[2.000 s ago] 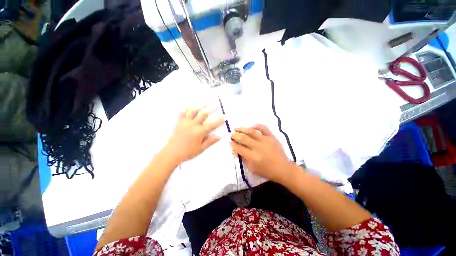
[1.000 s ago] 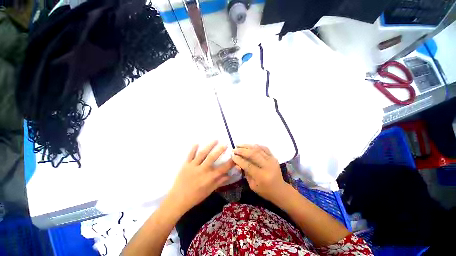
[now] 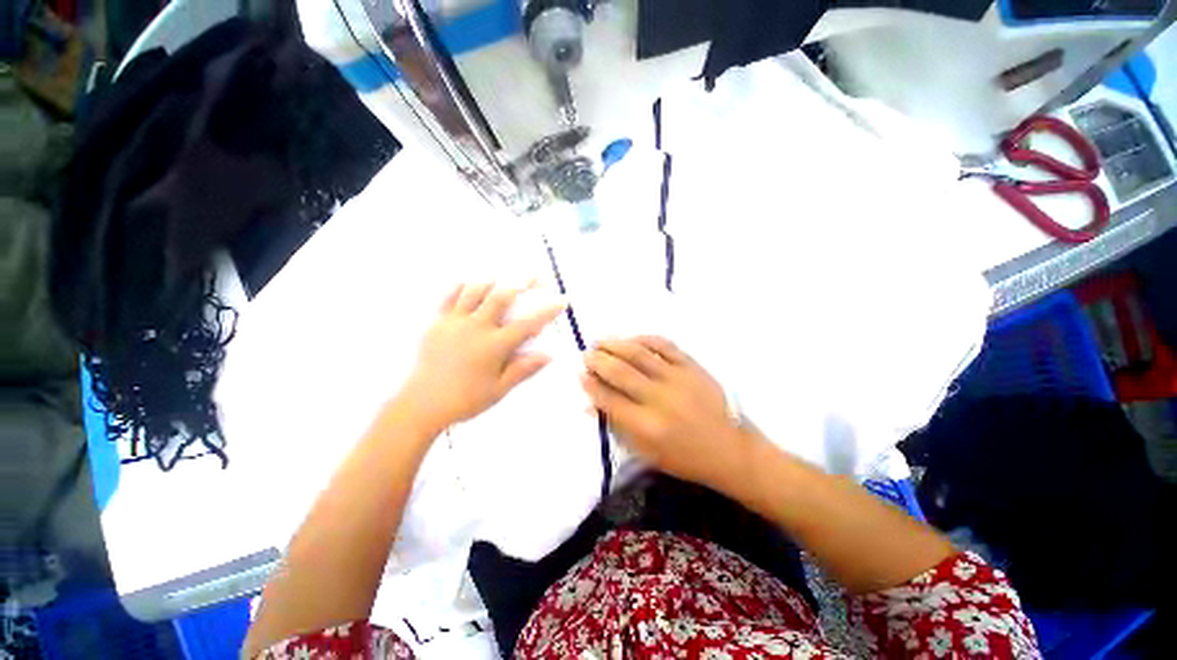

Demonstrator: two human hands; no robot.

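A white fabric panel (image 3: 310,387) covers the table under the sewing machine head (image 3: 478,77). A narrow black cord (image 3: 569,313) runs on it from the needle area towards the lap; a second black line (image 3: 665,194) lies to its right. My left hand (image 3: 475,355) lies flat on the cloth left of the cord, fingers spread. My right hand (image 3: 665,402) rests at the cord's right side, its fingertips touching the cord's edge; whether they grip it is hard to tell. The needle tip is too small to make out.
A dark cloth pile (image 3: 168,206) with black looped trim (image 3: 161,400) lies at the left. Red-handled scissors (image 3: 1058,181) lie at the right beside the machine. Black flat pieces (image 3: 742,29) lie over the machine arm. A blue crate (image 3: 1046,348) and dark cloth (image 3: 1046,503) are below right.
Since one second ago both hands have moved from near the lap up towards the needle. The left fingers have moved away from the cord. The right-hand black line now shows shorter, and the cloth has shifted.
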